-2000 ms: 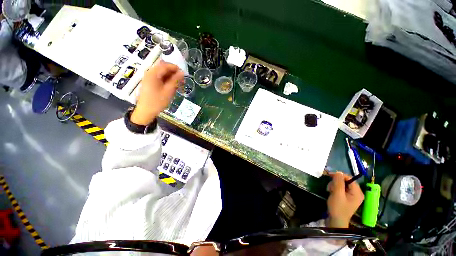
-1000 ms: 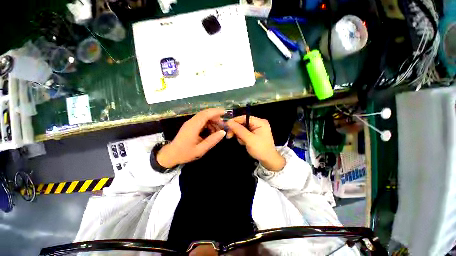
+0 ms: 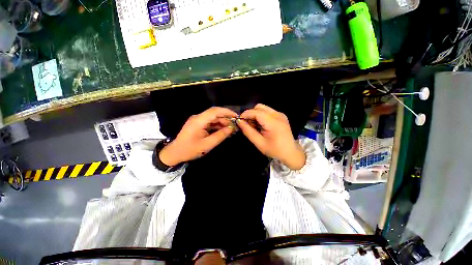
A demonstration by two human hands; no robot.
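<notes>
My left hand (image 3: 203,135) and my right hand (image 3: 271,133) meet over my lap, below the bench edge. Their fingertips pinch a tiny part (image 3: 236,119) between them; it is too small to make out. A square watch head (image 3: 159,13) with a lit purple screen lies on the white work sheet (image 3: 222,39). A yellow piece (image 3: 145,38) lies below it on the sheet. A row of small gold and silver bits (image 3: 218,18) runs across the sheet to its right.
A green-handled tool (image 3: 363,36) lies right of the sheet, near a white tub (image 3: 396,7). Clear cups (image 3: 23,15) cluster at the upper left above a light blue note (image 3: 46,79). A white tray with dark watches (image 3: 129,137) is below the bench at left.
The view has moved closer to the lap and bench edge. My hands came together from apart two seconds ago and stay joined at the fingertips. The dark tool in my right hand no longer shows.
</notes>
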